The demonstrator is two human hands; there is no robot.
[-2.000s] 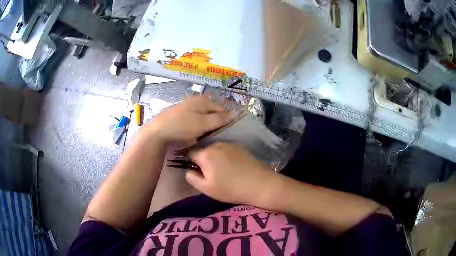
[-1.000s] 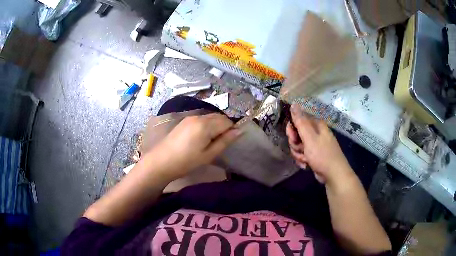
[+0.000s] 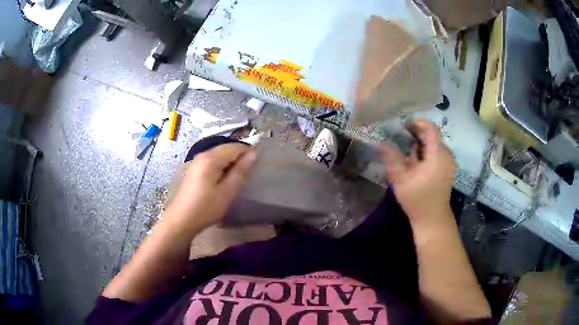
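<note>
My left hand [image 3: 212, 181] pinches the upper left edge of a grey-brown cut panel [image 3: 286, 187], its greyer face showing, which hangs over my lap and is blurred. My right hand [image 3: 422, 168] is raised at the table's front edge with fingers curled round a small dark tool, apparently thread snips [image 3: 416, 141], mostly hidden. Its fingertips are blurred, just below brown panels [image 3: 397, 76] lying on the white table. A paler line runs across those panels. Another brown panel [image 3: 232, 238] rests on my thigh.
The white table [image 3: 286, 38] has a measuring tape along its front edge. A cream and metallic machine [image 3: 527, 76] stands at the right. White scraps [image 3: 219, 124], a yellow piece [image 3: 173, 126] and a blue piece [image 3: 150, 132] lie on the speckled floor. A white shoe [image 3: 324, 147] shows below the table.
My right hand has left the lap work and moved right to the table edge, now slightly higher. My left hand has moved left and down with the panel, separating it further from the right hand.
</note>
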